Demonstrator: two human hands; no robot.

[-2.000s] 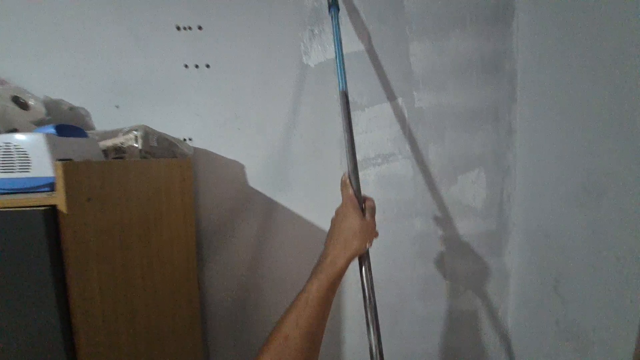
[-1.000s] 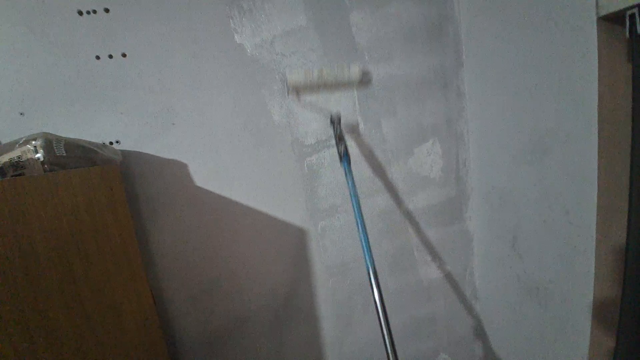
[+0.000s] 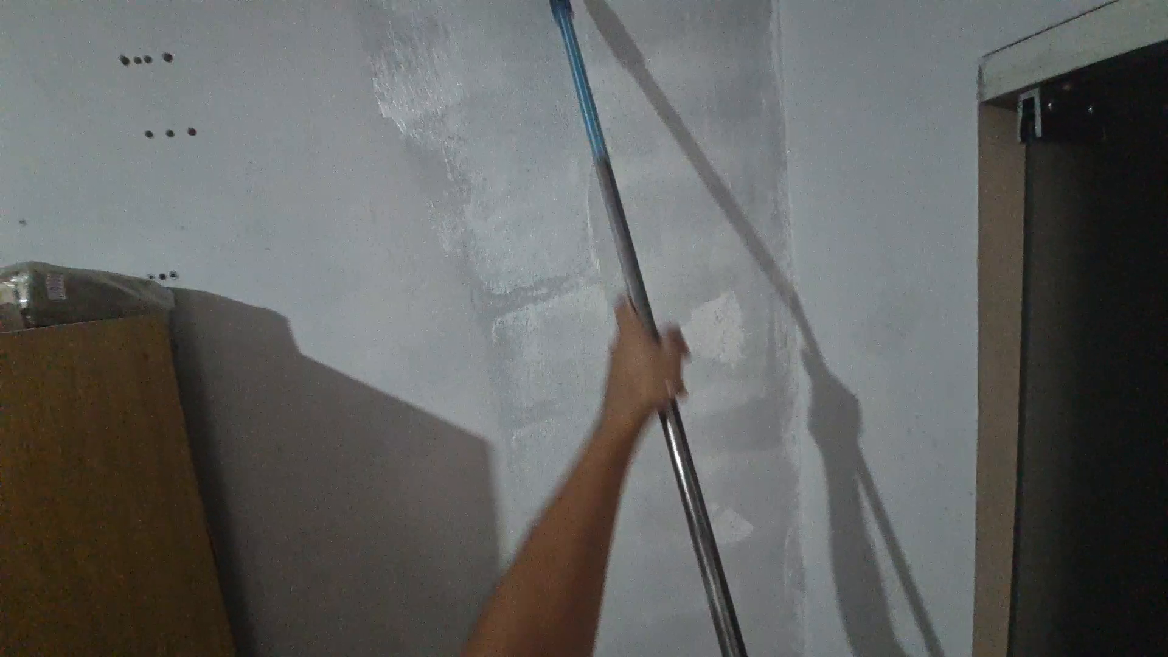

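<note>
My left hand (image 3: 646,367) is wrapped around the middle of a metal extension pole (image 3: 698,520), with the thumb pointing up along its left side. The pole leans, its lower end running out of view at the bottom right of centre. Its upper part is a blue section (image 3: 584,91) that leaves the view at the top, so whatever is at the tip is hidden. Behind it, the grey-white wall (image 3: 547,237) bears uneven, wet-looking paint patches. My right hand is out of view.
A wooden cabinet (image 3: 91,484) stands at the left, with a plastic-wrapped bundle (image 3: 87,292) on top. Small holes (image 3: 170,133) dot the wall at upper left. A wall corner runs vertically right of the pole. At the far right is a dark doorway with a frame (image 3: 996,365).
The paint roller seen on the pole's end one second ago has gone out of view at the top. My left hand, out of view then, shows again on the pole.
</note>
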